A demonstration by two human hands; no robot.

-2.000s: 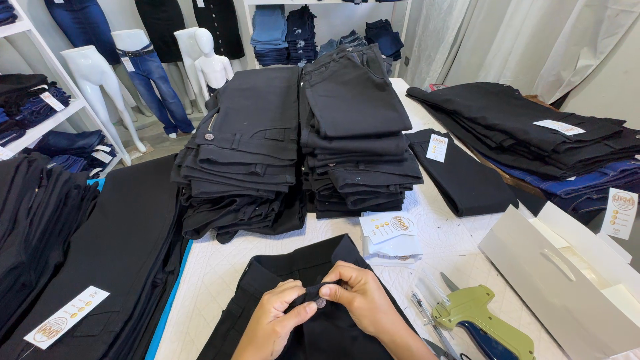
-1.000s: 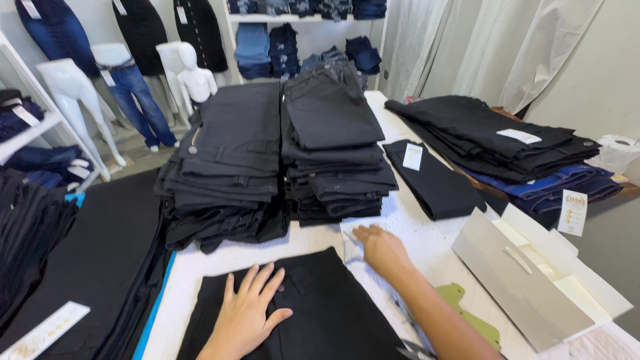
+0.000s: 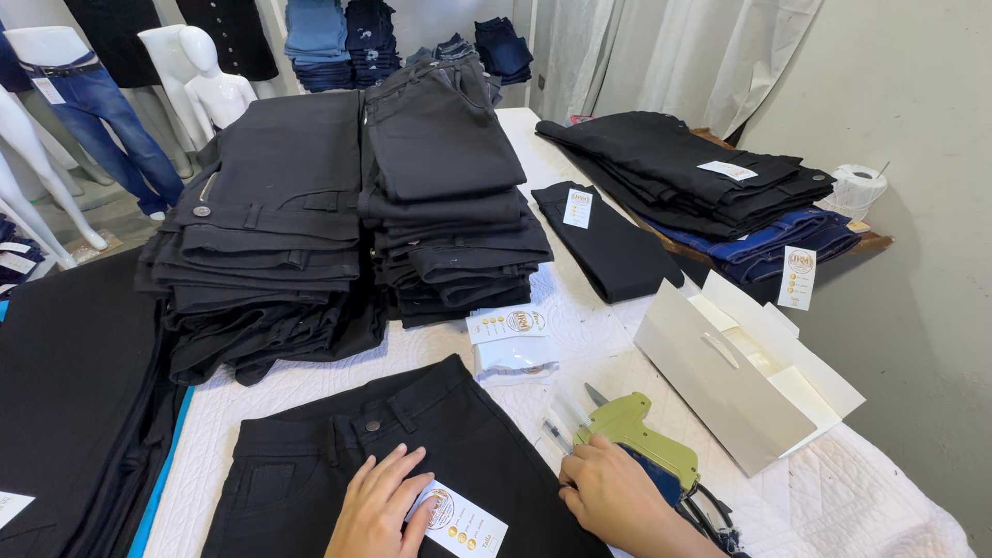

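Black trousers (image 3: pixel 294 449) lie flat at the front of the table, their waist button fastened. My left hand (image 3: pixel 384 504) rests on them, its thumb over a white printed hang tag (image 3: pixel 469 523) lying on the cloth. Beside the trousers' right edge, my right hand (image 3: pixel 608 488) has curled fingers at the near side of a green tagging gun (image 3: pixel 647 438); whether it grips anything there is hidden. A clear, pen-like item (image 3: pixel 556 434) lies just beyond its fingertips. A pile of white tags (image 3: pixel 515 353) sits past the trousers' waistband.
Two tall stacks of folded black trousers (image 3: pixel 287 170) stand at the back. Folded black trousers (image 3: pixel 612 248) with a tag lie to their right. An open white box (image 3: pixel 721 380) stands at the right, near more stacked trousers (image 3: pixel 682 170). Black-handled scissors (image 3: pixel 709 515) lie by my right wrist.
My right hand has moved from the tag pile to beside the tagging gun. A tag now lies under my left thumb on the trousers. Two seconds ago both hands were at the waist button.
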